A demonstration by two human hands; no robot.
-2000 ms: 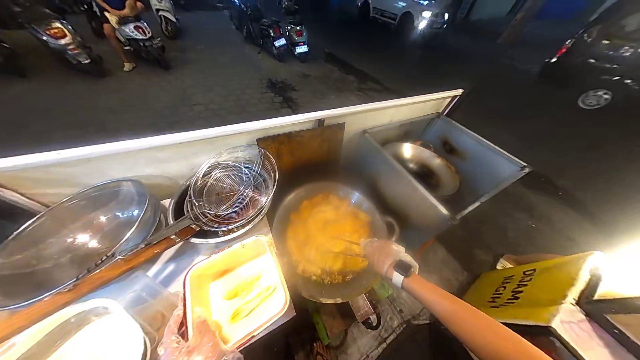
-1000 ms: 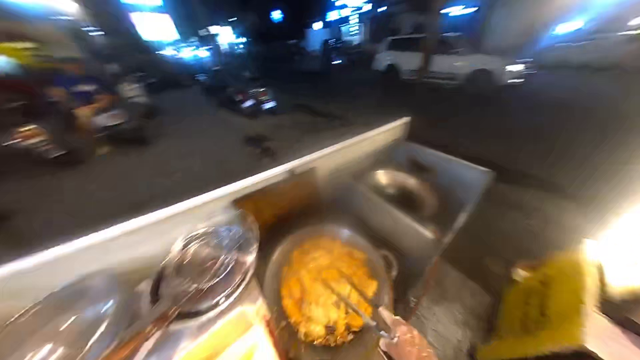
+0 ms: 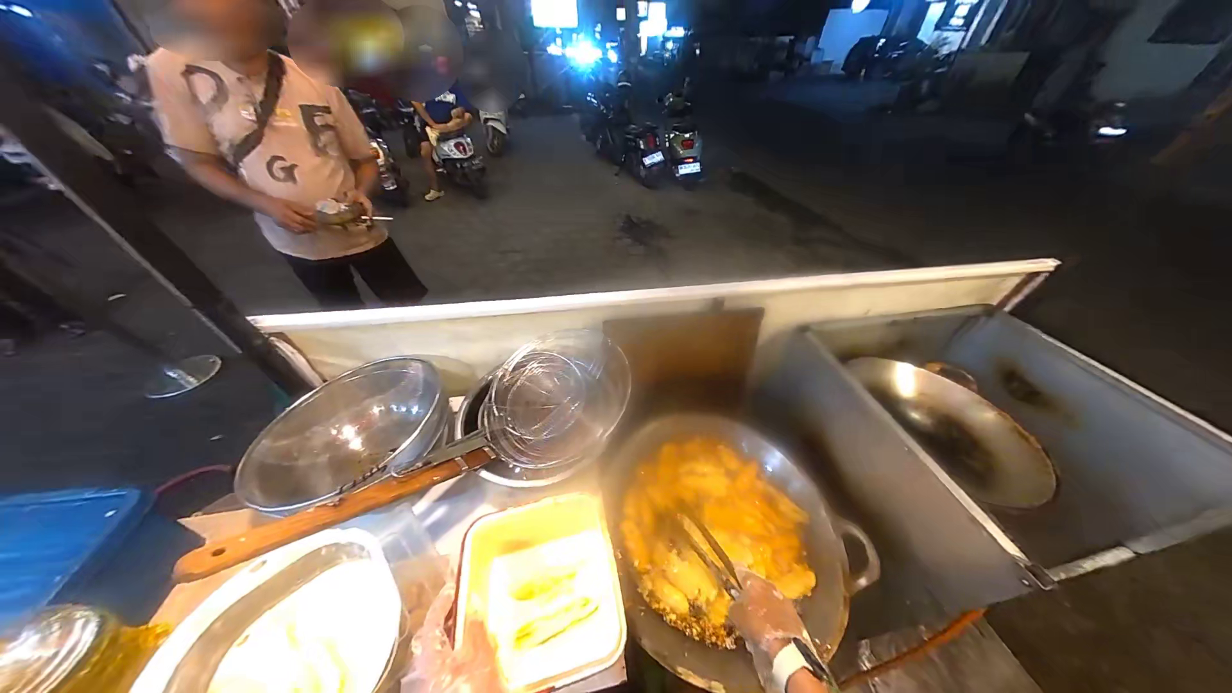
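Note:
My right hand [image 3: 770,616], in a clear plastic glove with a watch at the wrist, is closed on metal tongs [image 3: 710,551]. The tongs' tips reach into golden frying food [image 3: 717,510] in a large wok [image 3: 835,616]. My left hand [image 3: 457,650], also in a clear glove, lies against the left side of a yellow rectangular tub [image 3: 616,616]; its fingers are blurred by glare. Pale yellow strips lie in the tub. Left of that hand stands a white oval basin [image 3: 380,558] with pale contents, overexposed.
A wire skimmer [image 3: 553,399] with a wooden handle rests over a pot, beside a metal bowl [image 3: 342,433]. A second wok [image 3: 953,433] sits behind a metal divider at right. A low panel [image 3: 674,294] edges the cart; a person [image 3: 279,154] stands beyond it.
The view has swung left and up, bringing the standing person into sight. My right hand still works the tongs in the wok. My left hand was at the tub's left side two seconds ago too.

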